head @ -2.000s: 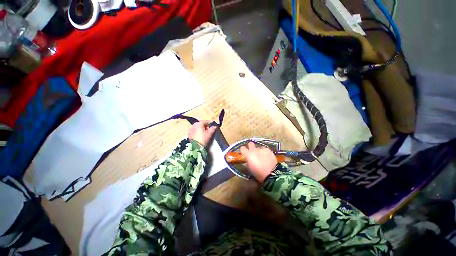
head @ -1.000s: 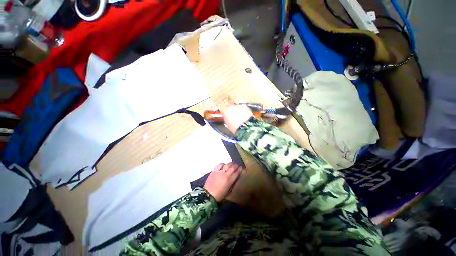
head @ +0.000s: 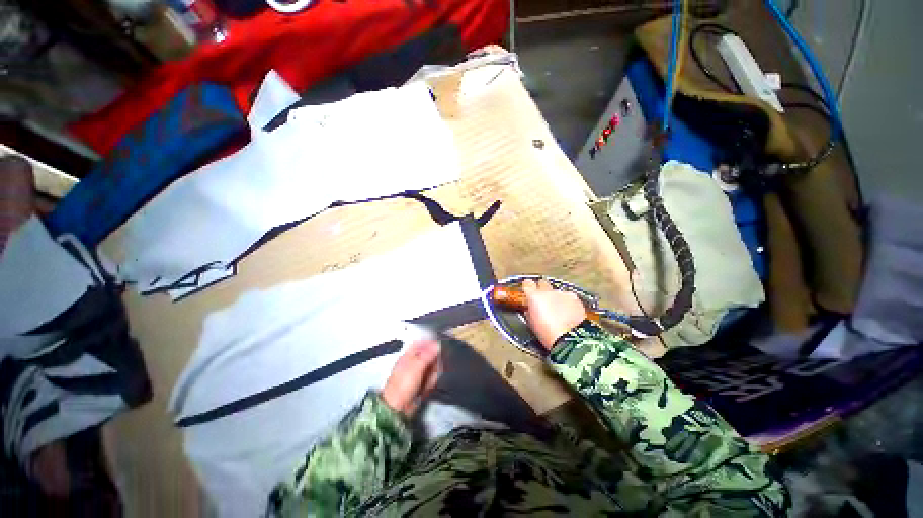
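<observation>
A white garment panel (head: 334, 298) lies on the tan board, with a black band (head: 475, 248) along its right end and a black line (head: 294, 382) running lengthwise. My right hand (head: 552, 312) grips the orange-brown handle of the steam iron (head: 516, 322), whose pointed front sits at the panel's right corner, where the black bands meet. My left hand (head: 413, 376) is slightly blurred at the panel's near edge, beside the end of the black line. Its fingers look close together; whether it pinches cloth cannot be told. A thin dark strip (head: 437, 210) lies at the top corner.
Other white panels (head: 304, 162) lie on the far side of the board (head: 496, 142). The dark steam hose (head: 680, 263) loops over a cream cloth (head: 724, 243) at right. White and black cloth (head: 61, 354) hangs at the left end. A grey-blue box (head: 617, 132) stands behind.
The iron has moved from the panel's top corner towards me, to its near right corner. My left hand has shifted left along the near edge. More white cloth shows below the black line.
</observation>
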